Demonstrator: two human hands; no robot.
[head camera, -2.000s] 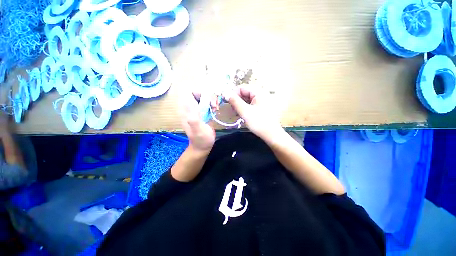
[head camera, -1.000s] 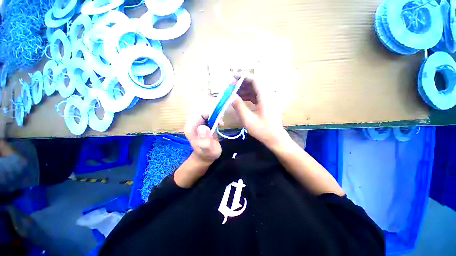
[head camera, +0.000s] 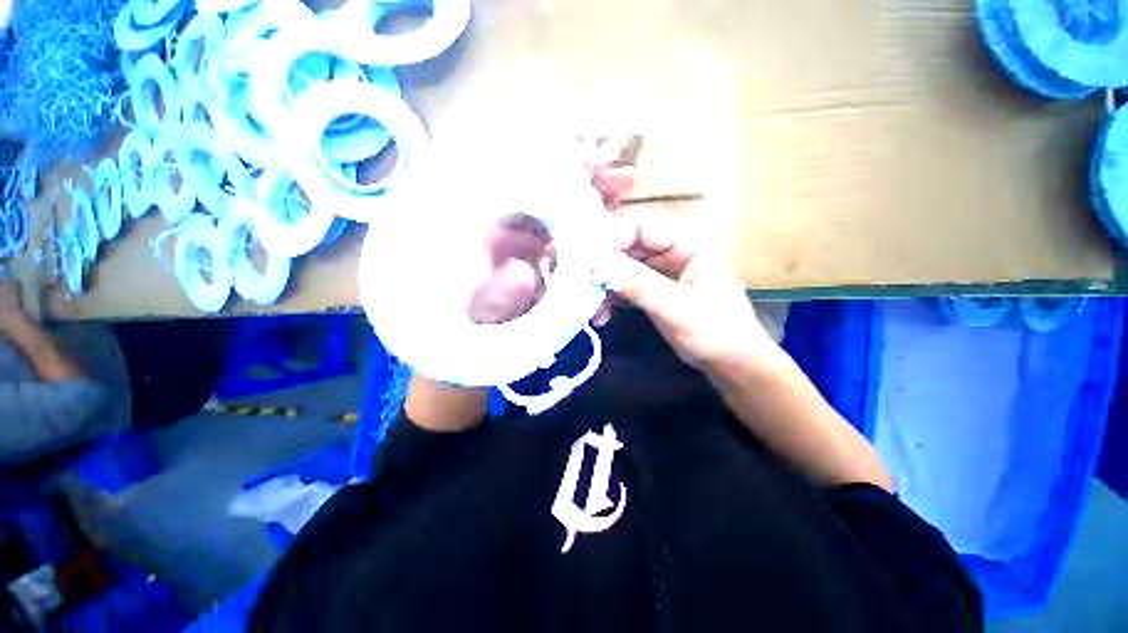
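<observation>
A white ring-shaped piece (head camera: 421, 291) is held up flat towards the camera, washed out by glare. My left hand (head camera: 505, 275) is behind it; its fingers show through the centre hole and the wrist shows below. My right hand (head camera: 680, 284) is at the ring's right edge, with thumb and fingers pinched there; the exact grip is blurred by glare. A thin white cord loop (head camera: 553, 381) hangs below the ring in front of the black shirt. The work pad's dark-marked centre (head camera: 615, 151) shows partly beyond the right fingers.
Many overlapping pale rings (head camera: 204, 161) lie at the left, with a tangled light-blue cord heap (head camera: 68, 74) beyond. Stacked rings (head camera: 1051, 43) stand at the right. Blue crates (head camera: 1076, 458) are below the bench edge. Another person's arm (head camera: 37, 346) shows at far left.
The ring has turned from edge-on to facing the camera and sits further left and nearer. My right hand has shifted slightly right. The camera view has shifted, moving the stacked rings towards the right rim.
</observation>
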